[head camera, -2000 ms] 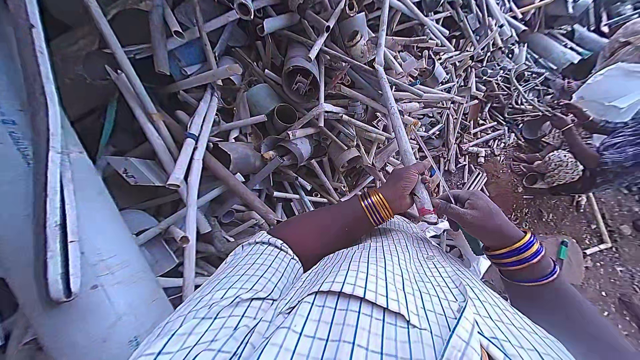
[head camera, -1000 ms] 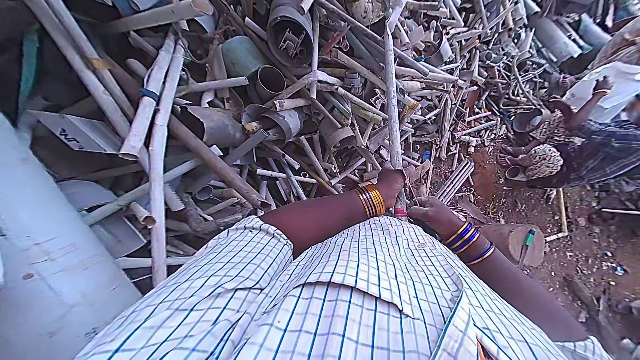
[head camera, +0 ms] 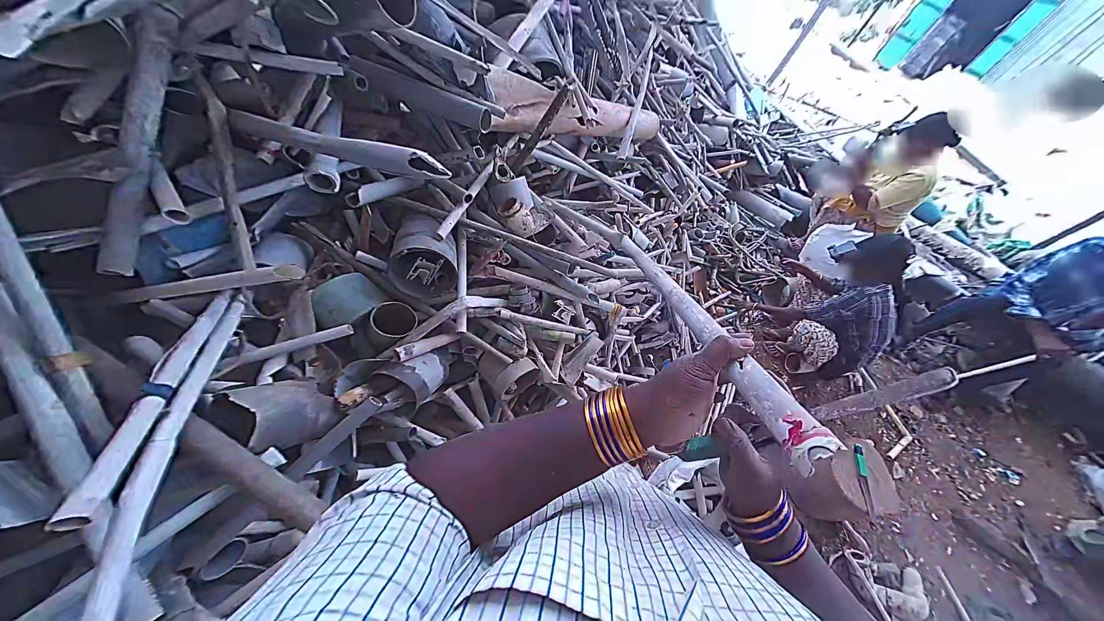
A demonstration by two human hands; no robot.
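My left hand (head camera: 690, 388) is closed around a long whitish plastic pipe (head camera: 664, 285), which slants from the scrap pile down to the right. The pipe's near end bears a red and white torn patch. Just below the pipe, my right hand (head camera: 750, 470) has bent fingers close to its underside; whether it holds anything is hidden. A long flat grey piece (head camera: 888, 392) shows beyond the pipe, and I cannot tell whether my right hand touches it. Under the pipe's near end is a round block (head camera: 845, 487), apparently wood, with a small green-ended object (head camera: 861, 461) on it.
A large heap of scrap pipes (head camera: 423, 250) covers the left and middle. Two long thin pipes (head camera: 172, 414) lean at the left. Several people sit at the right, one in a checked shirt (head camera: 862, 328) beside the heap. Littered brown soil (head camera: 992, 517) lies at the lower right.
The view has swung up and to the side, showing more people. The pipe in my left hand now slants down to the right, where it stood nearly upright in view one second ago.
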